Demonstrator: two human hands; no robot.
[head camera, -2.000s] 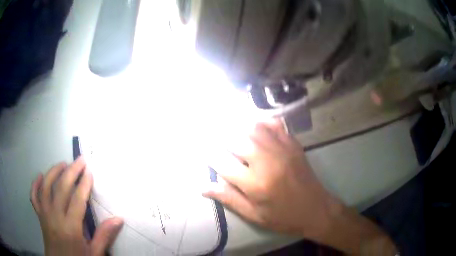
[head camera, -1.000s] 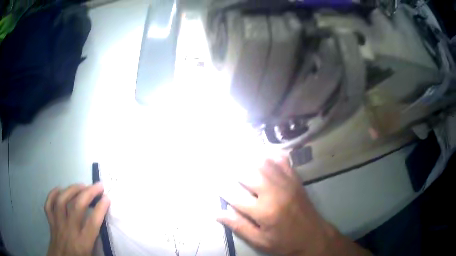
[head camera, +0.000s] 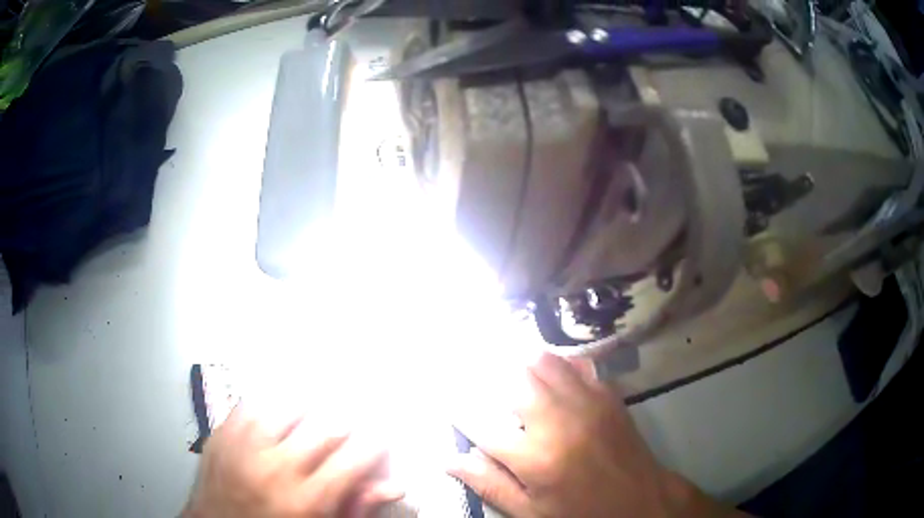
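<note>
A navy piece (head camera: 200, 400) with a white piece on top lies under my hands. Only its dark left and right rims show; the middle is lost in glare. My left hand (head camera: 294, 465) lies over its lower left part, blurred, fingers spread. My right hand (head camera: 567, 440) rests at its right rim, fingertips just below the needle area (head camera: 583, 312) of the sewing machine (head camera: 547, 172). Both hands press on the work from above. The needle and the stitching cannot be seen in the glare.
A crumpled navy fabric pile (head camera: 81, 167) lies at the upper left, beside a lime-green bag (head camera: 30, 51). A grey rounded bar (head camera: 302, 152) stands left of the machine head. Scissors with a purple handle (head camera: 648, 42) lie on the head. A flat black object (head camera: 873, 344) is at the right.
My left hand has moved right, from the left rim onto the piece. My right hand stays at the right rim. The view has shifted, showing more of the machine head and the scissors.
</note>
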